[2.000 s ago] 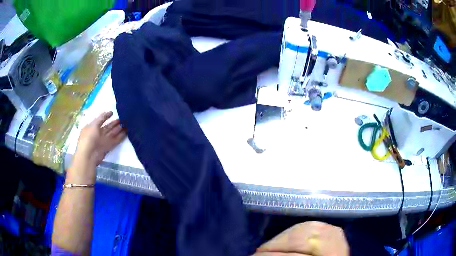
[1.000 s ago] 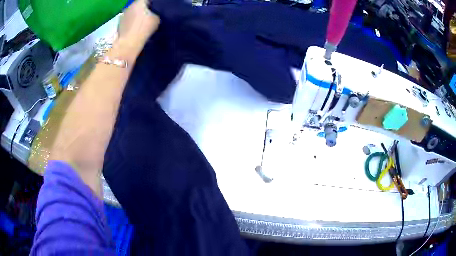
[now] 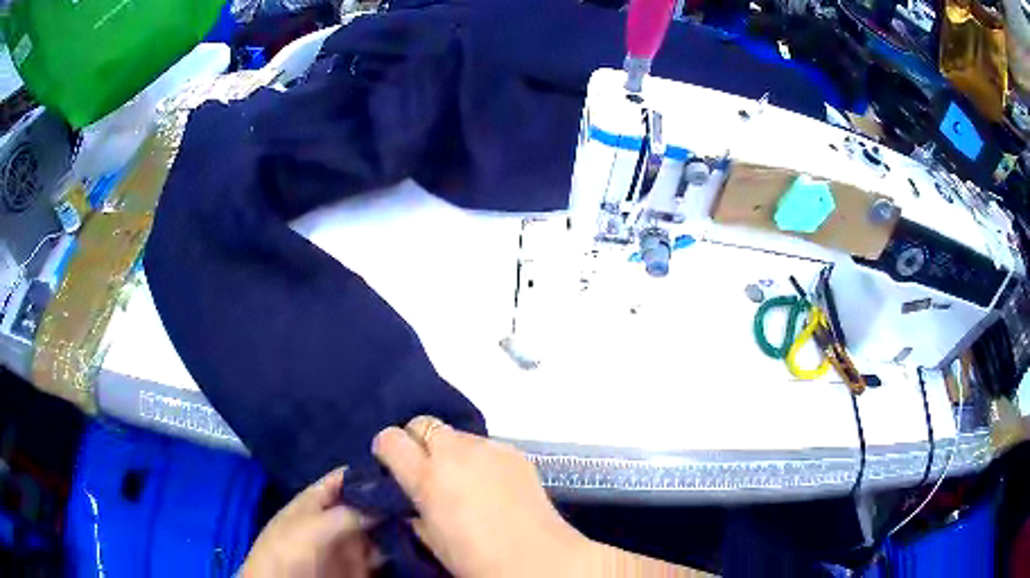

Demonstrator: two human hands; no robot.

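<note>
A dark navy trouser leg (image 3: 294, 305) curves from the back of the table down to the front edge. My left hand (image 3: 311, 536) and my right hand (image 3: 469, 491) hold its lower end at the front edge, close together. The right hand's fingers pinch the cloth; the left hand is partly cut off by the lower rim. The presser foot and needle area (image 3: 610, 231) of the white sewing machine (image 3: 616, 147) is to the right, apart from the held end. More navy cloth lies behind the machine head.
Green and yellow snips (image 3: 804, 339) lie right of the needle. A ruler tape (image 3: 700, 469) runs along the front edge. A green bag (image 3: 113, 51) is at the upper left. A blue crate (image 3: 164, 508) stands below the table. A mint-green piece (image 3: 803, 204) is on the machine.
My left hand has come from the far left of the cloth down to the front edge. My right hand has come into view on the cloth end. The leg now lies in a wider curve.
</note>
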